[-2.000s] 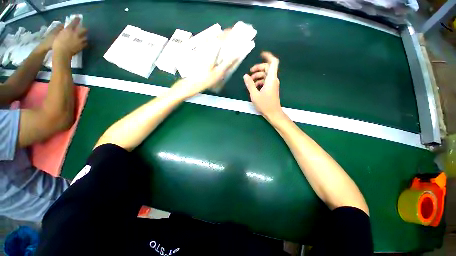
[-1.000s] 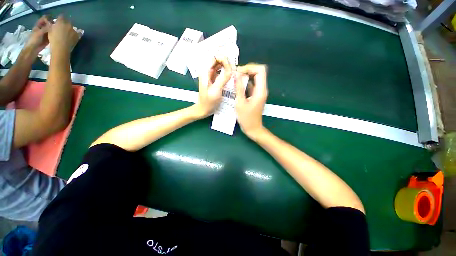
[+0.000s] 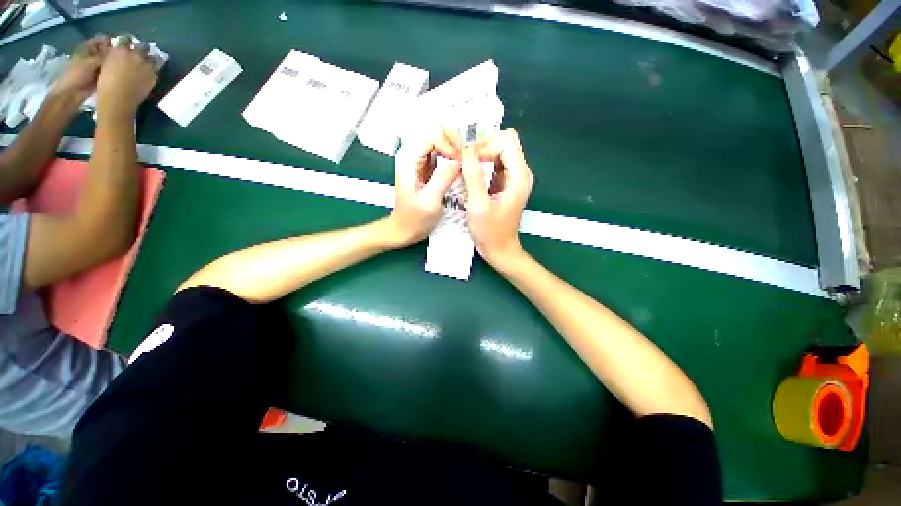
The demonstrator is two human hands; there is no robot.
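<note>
A white box (image 3: pixel 451 247) with dark printing stands out below my two hands, across the pale rail. My left hand (image 3: pixel 425 188) grips its left side and my right hand (image 3: pixel 497 190) grips its right side, fingertips close together near its upper end. The fingers hide part of it. More white boxes (image 3: pixel 311 104) lie grouped on the belt, with another white box (image 3: pixel 395 109) beside them and more just behind my hands. A single white box (image 3: pixel 201 87) lies apart at the left.
A pale guide rail (image 3: pixel 672 242) crosses between the green belt (image 3: pixel 642 119) and worktable (image 3: pixel 395 366). An orange tape dispenser (image 3: pixel 825 400) stands at the right end. Another person's hands (image 3: pixel 119 74) handle white items at left, behind a red-pink mat (image 3: pixel 94 267).
Both hands came together on a box and now hold it slightly lower and further right than one second ago. The grouped boxes shifted right, and a single box has appeared at the left.
</note>
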